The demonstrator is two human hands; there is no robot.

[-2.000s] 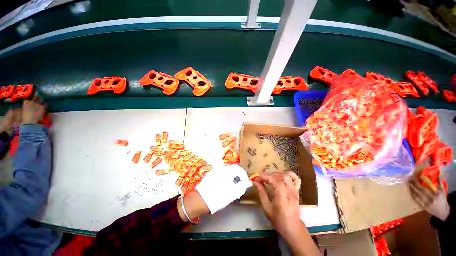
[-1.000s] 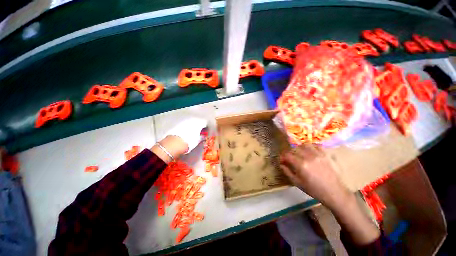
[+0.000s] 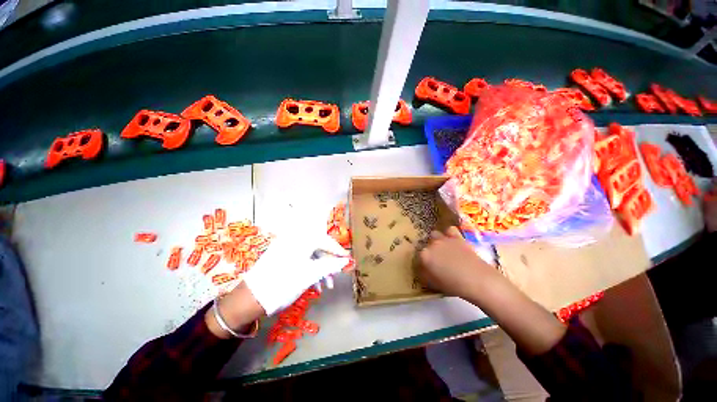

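Observation:
A shallow cardboard tray (image 3: 385, 295) lies in front of me, with small dark metal bits (image 3: 417, 210) heaped at its back right and scattered over its floor. My left hand (image 3: 292, 271), in a white glove, holds a small orange plastic part (image 3: 348, 264) at its fingertips by the tray's left wall. My bare right hand (image 3: 450, 263) is over the right part of the tray, fingers down among the dark bits. Its fingertips are hidden, so I cannot tell whether it holds one. Loose orange parts (image 3: 234, 245) lie left of the tray, partly behind my glove.
A clear bag of orange parts (image 3: 523, 161) bulges over a blue bin (image 3: 437, 158). Orange housings (image 3: 309, 115) line the green conveyor behind a white post (image 3: 391, 71). More housings (image 3: 625, 177) lie at the right. Flat cardboard (image 3: 570, 259) and a carton (image 3: 656, 334) are lower right.
My left hand has moved from behind the orange pile toward the tray's left wall, with an orange part now showing in it. My right hand has shifted left and lower into the tray.

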